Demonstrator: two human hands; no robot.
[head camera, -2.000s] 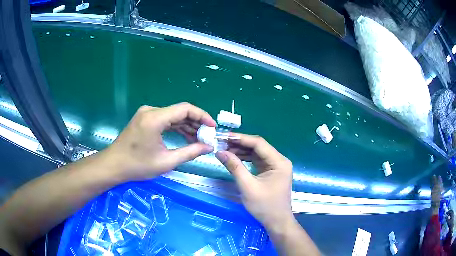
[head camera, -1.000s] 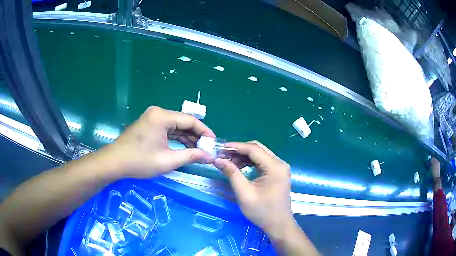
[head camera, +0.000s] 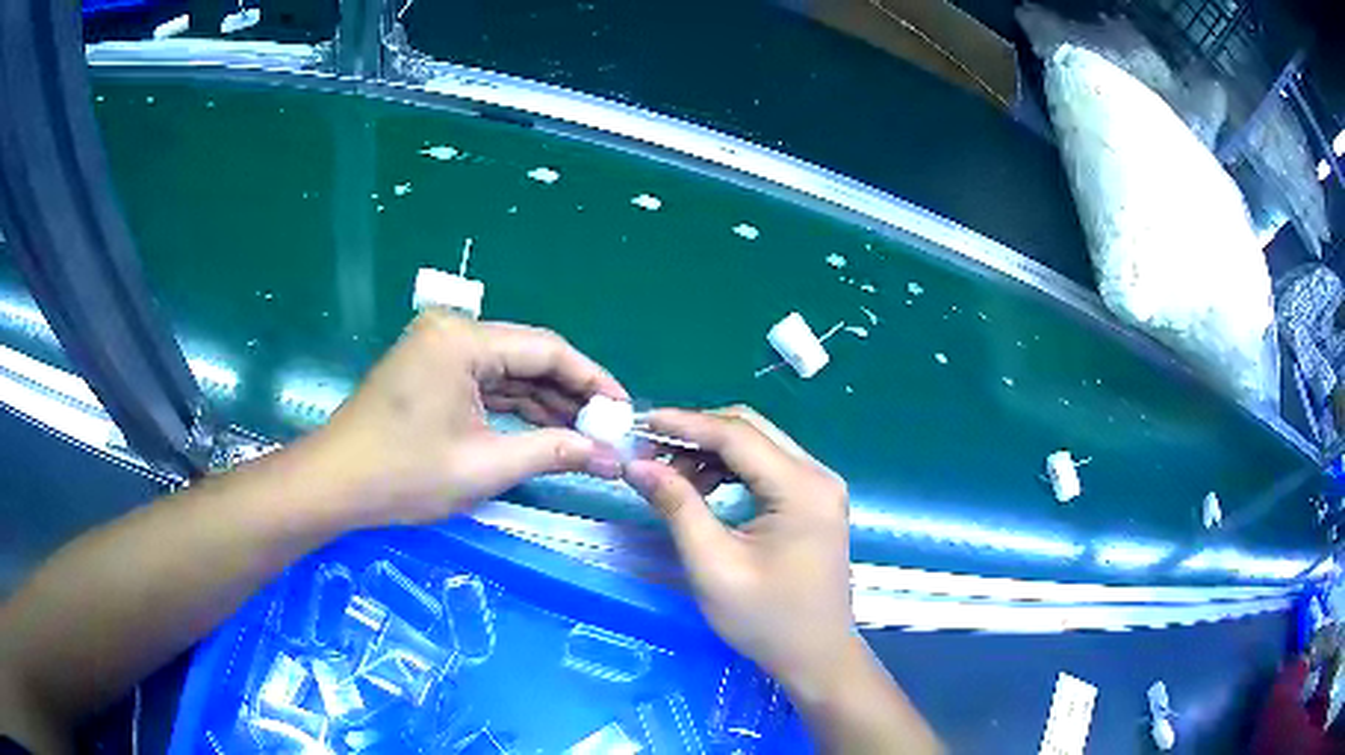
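A white plastic unit (head camera: 605, 422) with a thin pale stem pointing right is held between my two hands, above the belt's near rail. My left hand (head camera: 428, 421) grips its white end between thumb and fingers. My right hand (head camera: 760, 524) pinches the stem side, where a clear cover shows only partly between the fingers. How far the cover sits on the unit is hidden. Below, the blue bin (head camera: 539, 693) holds many loose clear covers (head camera: 398, 671).
The green belt (head camera: 590, 280) carries white units (head camera: 798, 345), one just behind my left hand, others further right. A grey post (head camera: 89, 236) slants at left. A large whitish bag (head camera: 1165, 221) and cardboard box (head camera: 929, 44) lie beyond. A paper slip (head camera: 1069, 715) lies right.
The units and pale specks on the belt have moved left. My hands stay nearly in place, with the held unit turned slightly. The red-sleeved arm at far right has drawn back downward.
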